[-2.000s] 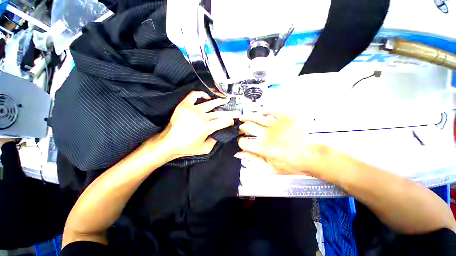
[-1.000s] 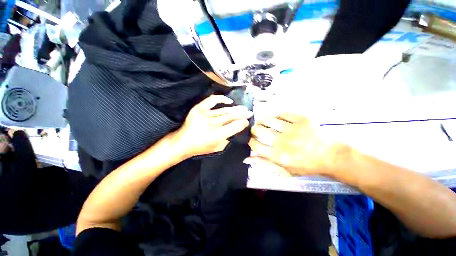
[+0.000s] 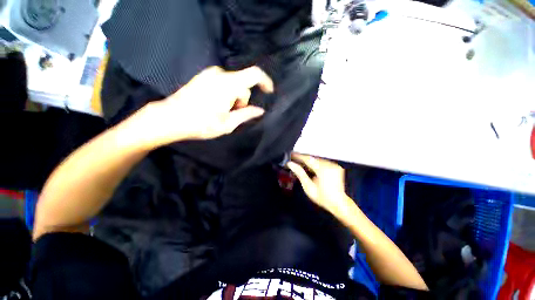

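A pinstriped black garment piece point(image 3: 158, 44) lies in a heap at the upper left of the bed. Plain black fabric point(image 3: 276, 126) runs from near the machine down over the table's front edge to the lap. My left hand point(image 3: 214, 102) is over the cloth with its fingers apart and curved, the thumb separate; it grips nothing visible. My right hand point(image 3: 320, 179) is at the table's front edge, thumb and fingertips closed on the edge of the black fabric. The presser foot and needle area point(image 3: 328, 23) is at the top edge, mostly cut off.
The white machine table point(image 3: 399, 99) extends to the right. A blue plastic crate point(image 3: 504, 234) with dark pieces inside stands below it at the right. A red object point(image 3: 519, 272) is beside the crate. A grey motor housing point(image 3: 56, 23) is at the upper left.
The view has shifted down. My right hand has moved from beside the needle to the table's front edge. My left hand has moved back from the needle and opened. The black fabric is drawn toward me.
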